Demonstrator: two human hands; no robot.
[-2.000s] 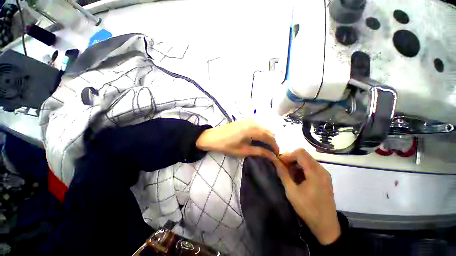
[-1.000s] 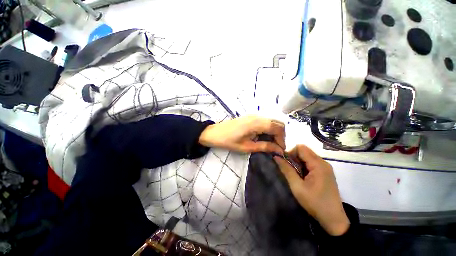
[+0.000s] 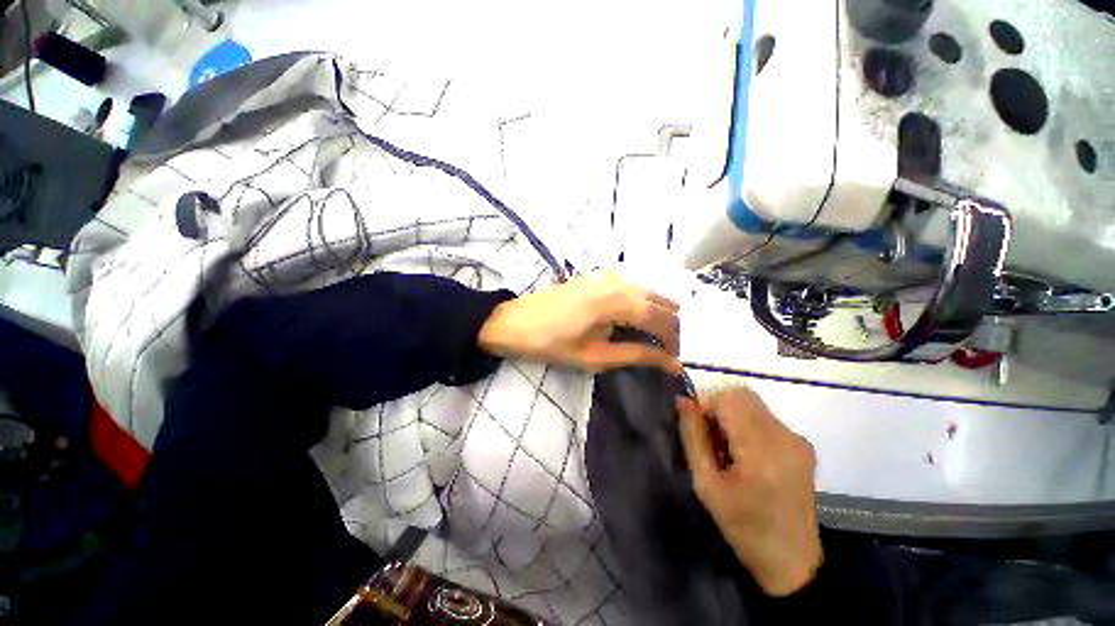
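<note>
The white quilted jacket body [image 3: 514,440] with dark diamond lines lies over the table's front edge. A dark grey panel [image 3: 648,477] hangs beside it. My left hand [image 3: 593,324] pinches the upper end of the grey panel. My right hand [image 3: 752,471] is just right of it, fingers curled around a small dark thing, partly hidden, with a thin tip pointing up to the fabric at my left fingertips. I cannot tell what that thing is. A dark zip tape [image 3: 471,184] runs along the jacket's upper edge towards my left hand.
The white sewing machine head [image 3: 807,122] with a blue stripe stands at the upper right, its metal thread guard [image 3: 972,269] near my right hand. Red scissor handles [image 3: 975,357] show beneath. A grey box [image 3: 49,184] and dark thread spool [image 3: 71,58] are at the left.
My right hand has moved slightly down and away from my left fingertips, with the thin tip now visible between them. My left hand keeps its pinch. The view has shifted slightly.
</note>
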